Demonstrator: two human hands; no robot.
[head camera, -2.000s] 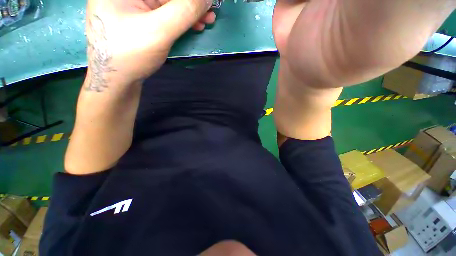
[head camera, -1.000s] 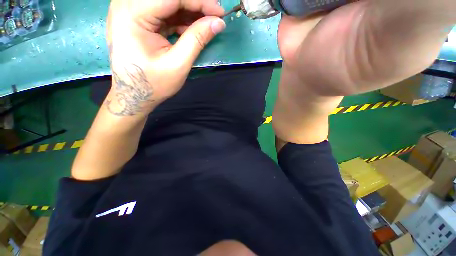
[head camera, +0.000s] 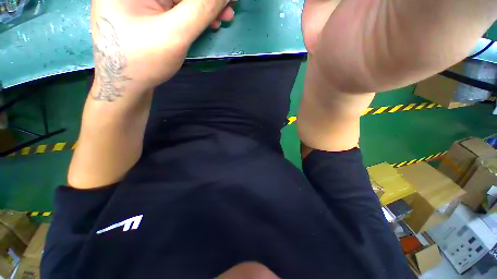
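My left hand (head camera: 158, 38) is at the top edge of the view, left of centre, over the green mat (head camera: 256, 32). Its fingers are bent together and its fingertips are partly cut off by the picture's edge. A small dark bit shows at the fingertips, too cut off to tell what it is. My right hand (head camera: 370, 43) is large at the upper right, close to the camera. Its fingers are out of the picture, and whether it holds anything is hidden. No screwdriver shows.
A clear blister tray (head camera: 15, 10) with small dark units is cut off at the top left. The bench edge curves below my hands. Cardboard boxes (head camera: 430, 185) stand on the green floor at the right, near yellow-black tape. A black cable shows at the far right.
One second ago the screwdriver and its bit were in view by my left fingertips; now they are out of the picture. Both hands have moved up in the view, the left hand also leftward.
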